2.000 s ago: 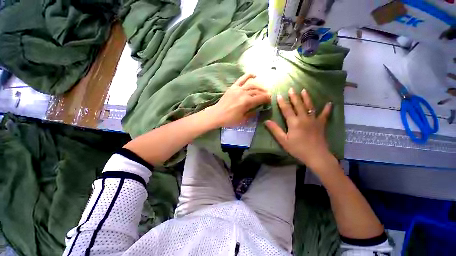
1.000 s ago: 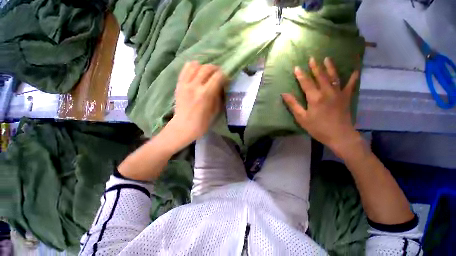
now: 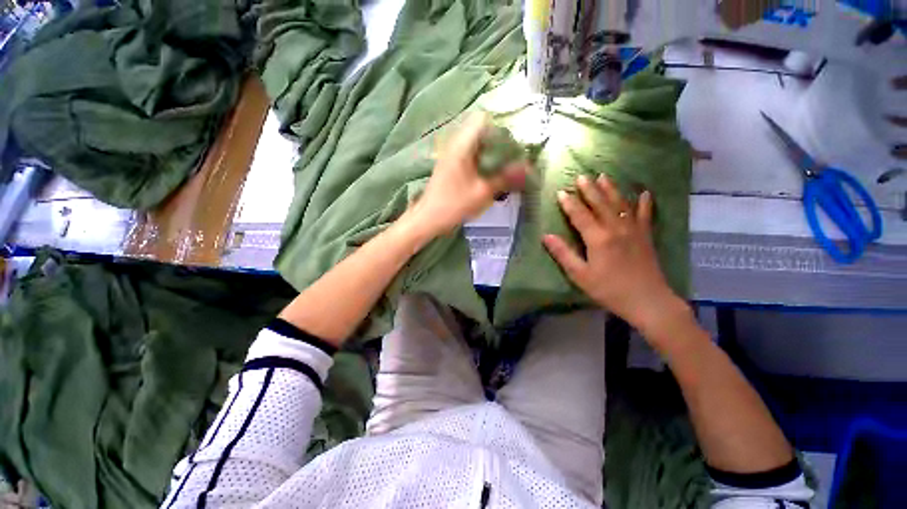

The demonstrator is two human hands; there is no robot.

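The green garment piece (image 3: pixel 398 149) is spread over the machine table and hangs over its front edge, split by a gap below the needle. My left hand (image 3: pixel 465 179) is blurred, just left of and below the needle, with its fingers bent on a bit of the green cloth. My right hand (image 3: pixel 612 239) lies flat on the right-hand part of the cloth, fingers spread, a ring on one finger. The presser foot and needle (image 3: pixel 546 104) stand in the bright lamp spot, on the cloth above both hands.
The white sewing machine head (image 3: pixel 686 25) is at the top. Blue-handled scissors (image 3: pixel 843 211) lie at right. A dark green garment bundle (image 3: pixel 119 99) lies at left beside brown tape (image 3: pixel 204 189). A larger green pile (image 3: pixel 109 368) hangs below the table edge. A blue bin (image 3: pixel 875 467) is at lower right.
The view dropped, then returned to much as before. My left hand moved down and left off the needle area, then back up near it. My right hand stays flat on the cloth.
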